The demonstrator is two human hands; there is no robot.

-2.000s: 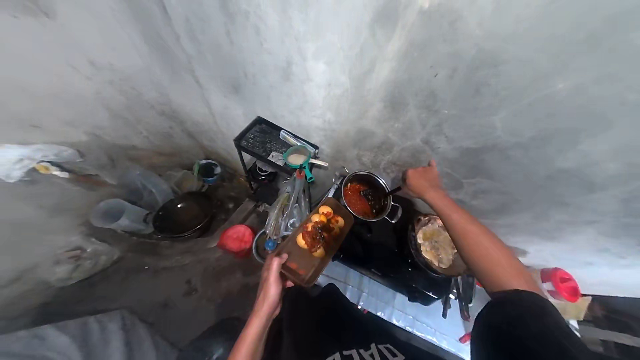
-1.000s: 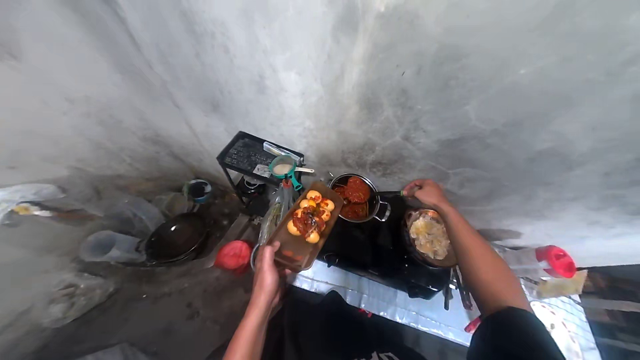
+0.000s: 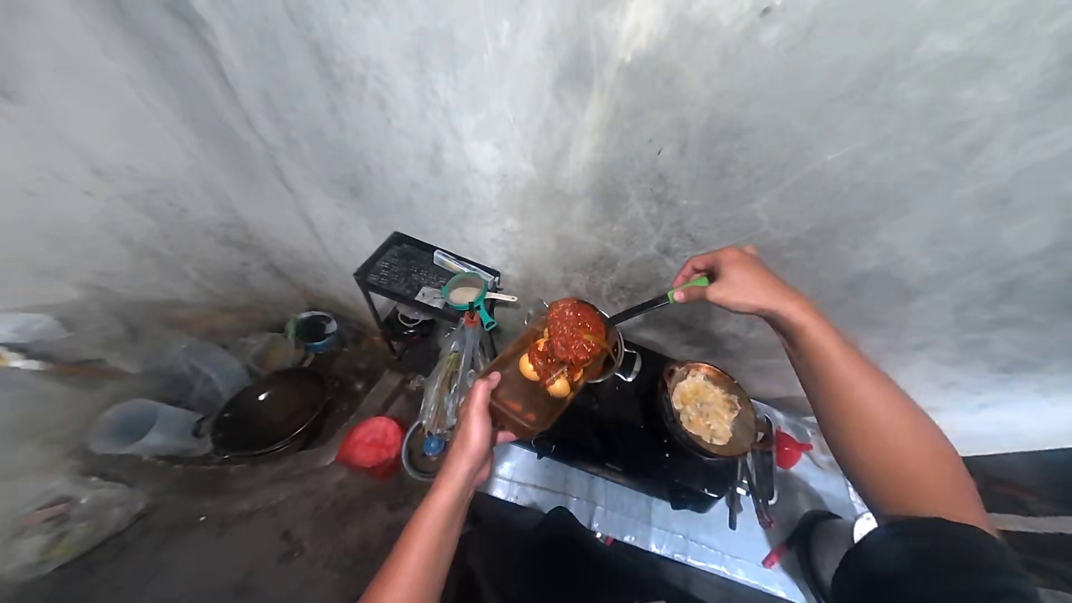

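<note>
My left hand (image 3: 477, 431) grips the near end of a rectangular dish (image 3: 523, 400) holding several eggs (image 3: 559, 385) with red sauce. The green-tipped handle (image 3: 688, 291) of a black ladle or turner is in my right hand (image 3: 737, 280). Its head, heaped with chunky red sauce (image 3: 576, 332), is over the far end of the dish. Behind and partly hidden by the dish is a metal pot (image 3: 628, 366) on the black gas stove (image 3: 620, 423). To its right, a pan (image 3: 749, 427) holds pale food (image 3: 706, 408) in oil.
A black rack (image 3: 402, 268) stands against the wall, with a green-rimmed strainer (image 3: 466, 291) at its edge. At left are a dark wok (image 3: 270, 412), a clear plastic container (image 3: 146, 429) and a red plastic bag (image 3: 371, 446). Tongs (image 3: 758, 486) lie right of the stove.
My right hand has raised the utensil, and its load of red sauce has moved from the pot to over the dish. My left hand still holds the dish beside the pot.
</note>
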